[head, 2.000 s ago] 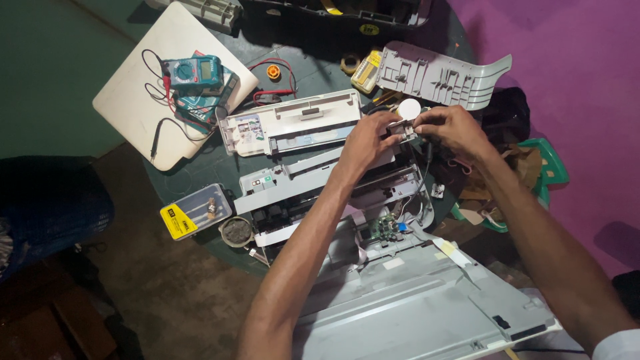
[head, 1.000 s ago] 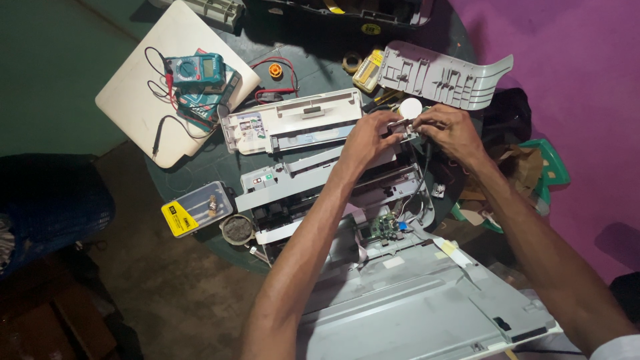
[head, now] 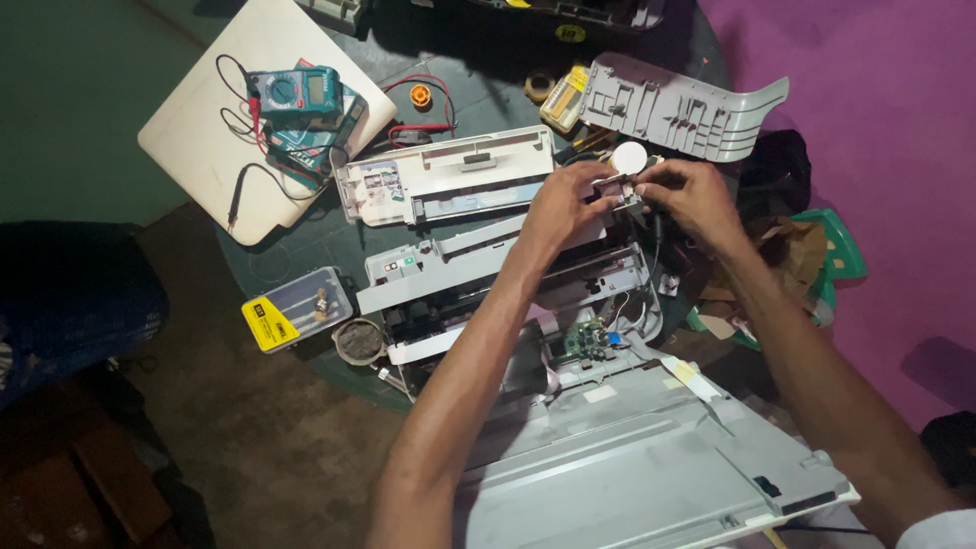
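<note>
My left hand [head: 568, 202] grips a small pale plastic part [head: 627, 191] at the upper right corner of an opened printer [head: 442, 282]. From the other side my right hand [head: 686, 197] pinches the edge of that part or something small on it; the fingertips hide which. Just above the fingers sits a white round disc [head: 630, 158]. Below my hands the printer shows its inner rails and a green circuit board [head: 587, 338] with a blue connector. A large grey printer cover [head: 625, 465] lies tilted under my forearms. Behind the printer is a detached white panel [head: 450, 179].
A teal multimeter [head: 297, 91] with leads rests on a white board [head: 191, 122] at the upper left. Around the printer are a yellow-labelled case [head: 299, 309], a round tin [head: 360, 341], an orange cap [head: 420, 95], a yellow box [head: 564, 103] and a curved grey cover [head: 671, 107].
</note>
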